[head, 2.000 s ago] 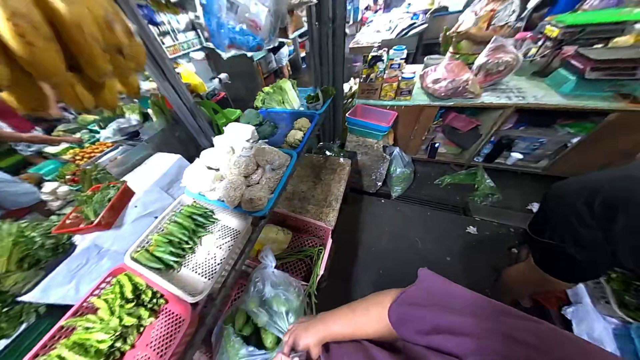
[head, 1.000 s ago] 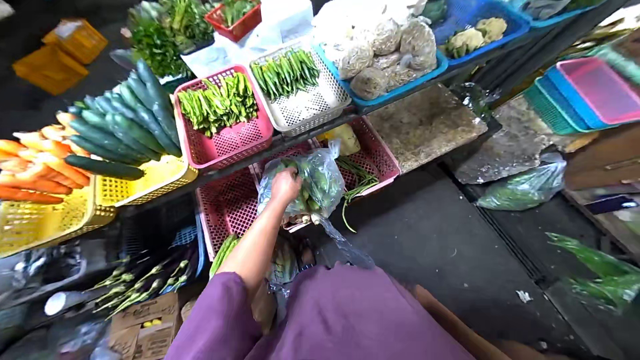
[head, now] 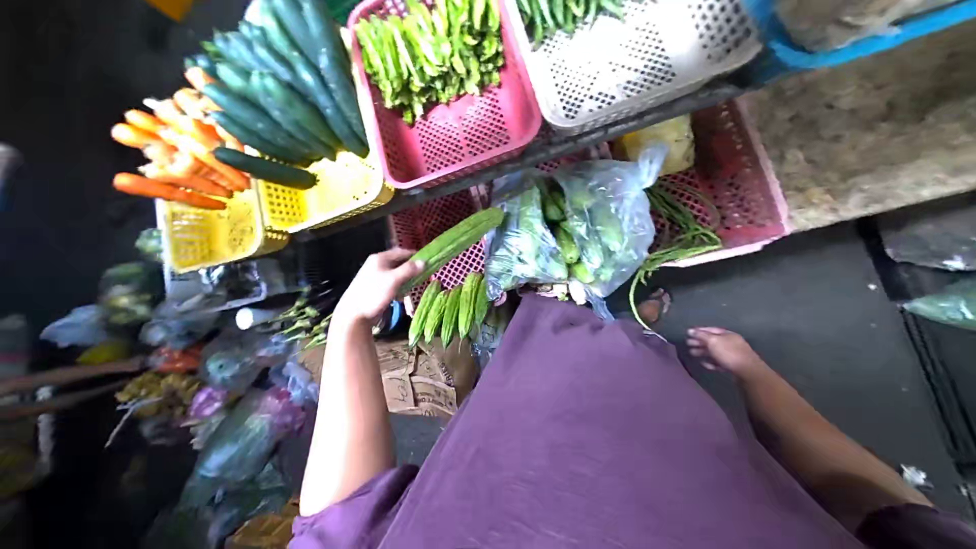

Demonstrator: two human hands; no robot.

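My left hand [head: 379, 284] grips one end of a long green gourd [head: 462, 238], which points up and right over a red plastic crate [head: 436, 217]. Just below it, several ridged green gourds [head: 450, 311] lie side by side. Clear plastic bags of green vegetables [head: 602, 221] rest in the lower crates, right of the held gourd. Long green beans [head: 682, 229] hang over the edge of the right-hand crate. Away from the crates, at the right, my right hand [head: 719, 349] hangs low over the dark floor with nothing seen in it.
Along the upper shelf stand a yellow basket of carrots [head: 217, 229], cucumbers [head: 286, 91], a pink basket of green peppers [head: 465, 137] and a white basket [head: 618, 69]. A cardboard box [head: 415, 381] is below. Bagged goods [head: 244, 427] fill the lower left.
My left hand has left the clear bag of green vegetables, where it was one second ago, and moved left; it now holds a long gourd. My right hand has come into view.
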